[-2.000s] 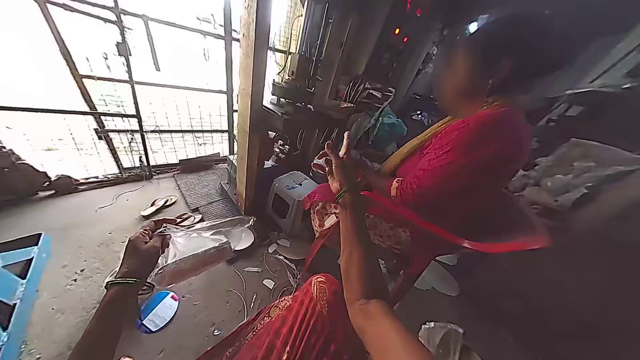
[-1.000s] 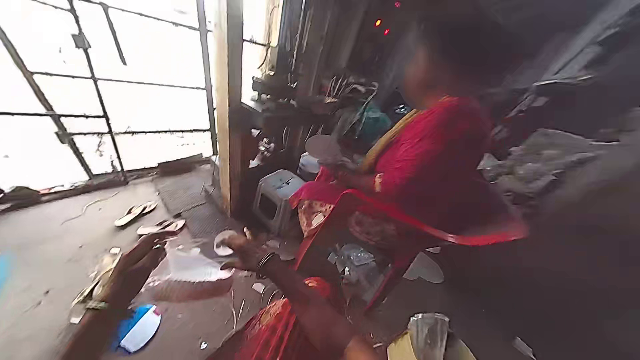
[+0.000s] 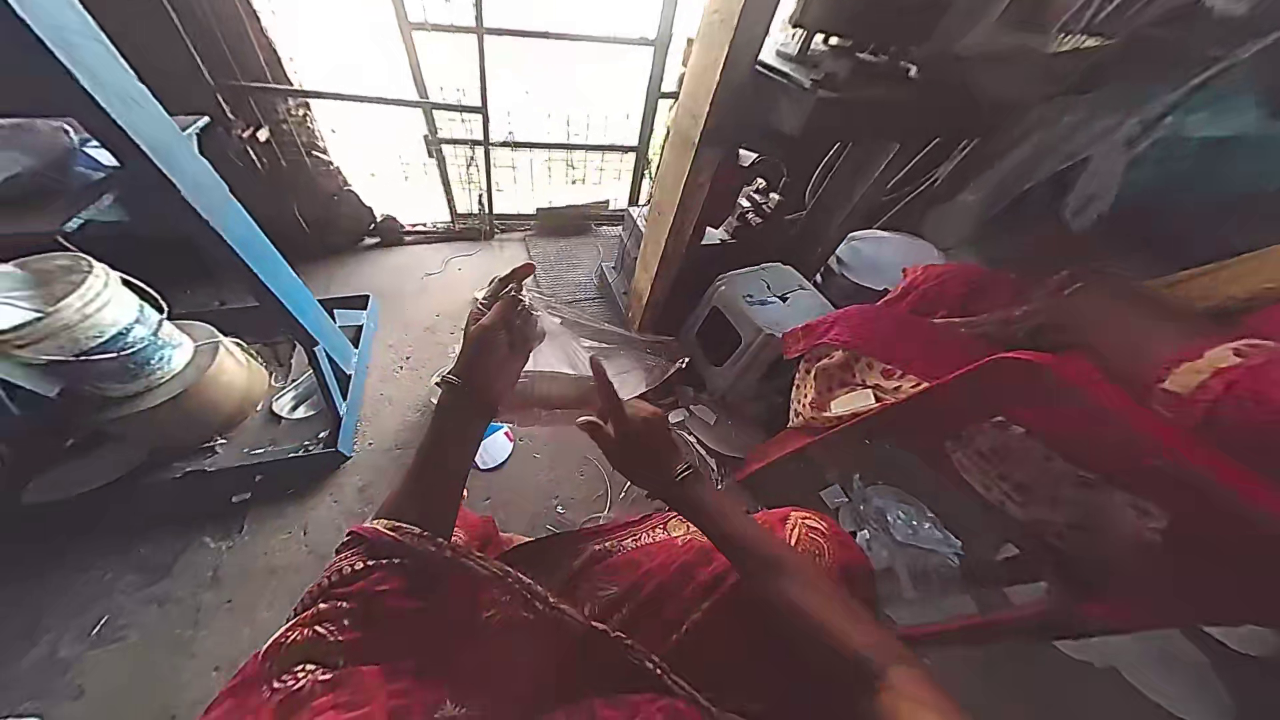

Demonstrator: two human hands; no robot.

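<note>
A clear plastic bag [image 3: 600, 345] with a stack of pale discs or similar flat items along its lower part hangs in front of me. My left hand [image 3: 505, 335] grips the bag's upper left edge. Close to the bag's lower right part is my right hand [image 3: 635, 435], its index finger pointing up and its thumb apart; nothing shows in it, and whether it touches the bag is unclear. Beneath the bag, a blue and white disc [image 3: 493, 447] lies on the floor.
At left stand a blue metal frame [image 3: 362, 370] and a stained bucket [image 3: 95, 325]. A plastic stool [image 3: 765, 310] is beyond my right hand. A person in red sits on a red chair [image 3: 1040, 385] at right, above plastic scraps [image 3: 905, 525].
The view has swung left, bringing the blue frame and bucket in. My left hand has raised the bag. My right hand's fingers, blurred a second ago, now show with the index finger extended.
</note>
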